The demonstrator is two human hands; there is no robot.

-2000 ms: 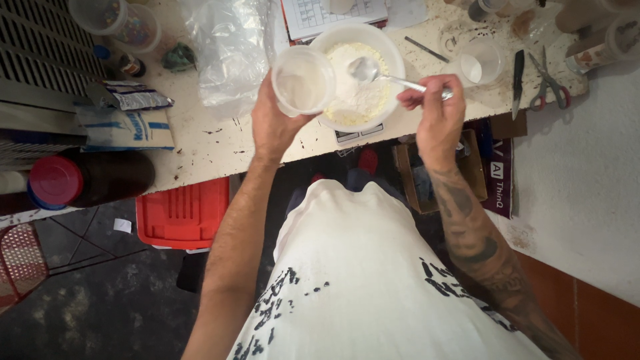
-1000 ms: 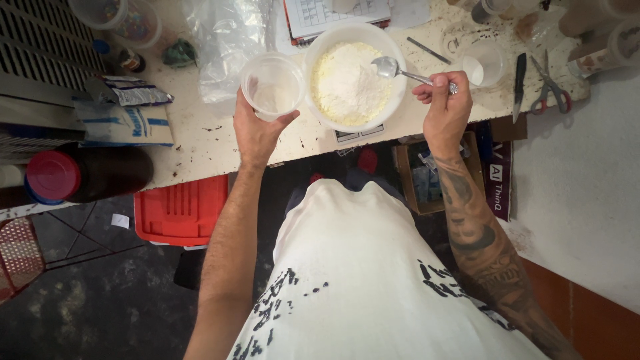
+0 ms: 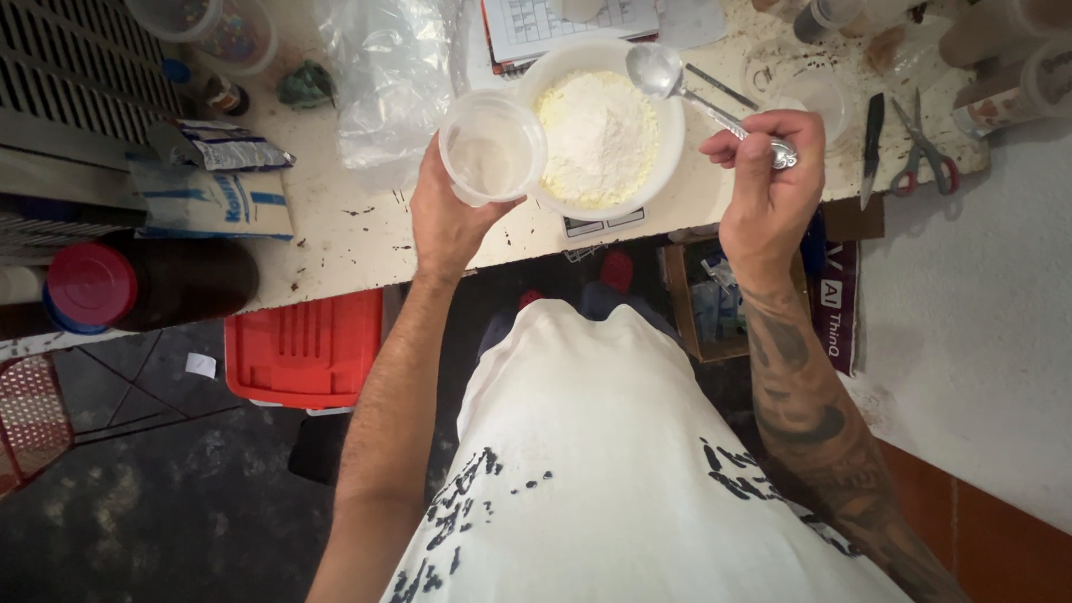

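Observation:
My left hand [image 3: 456, 213] holds a translucent plastic tub [image 3: 492, 144] with some whitish powder in its bottom, close against the left rim of a white plastic bowl [image 3: 666, 159]. In that bowl lies a heap of white powder [image 3: 601, 126] over a pale yellow layer. My right hand [image 3: 775, 180] grips the handle of a metal spoon [image 3: 655, 71]; its bowl hangs over the upper right rim of the white bowl and looks dusted with powder. Beneath the bowl's front edge shows part of what looks like a kitchen scale [image 3: 605, 222].
On the right lie scissors [image 3: 924, 155], a knife [image 3: 873, 146] and a clear plastic container [image 3: 816, 100]. A dark thin stick [image 3: 722, 86] lies behind the bowl. Clear plastic bags [image 3: 385, 84], printed papers [image 3: 536, 33], packets [image 3: 222, 201] and a dark jar with a red lid [image 3: 92, 283] stand to the left.
The spoon has gone from over the powder to the bowl's upper right rim. My left hand moved the tub left off the bowl, then slightly back toward it. The white heap looks larger than two seconds ago.

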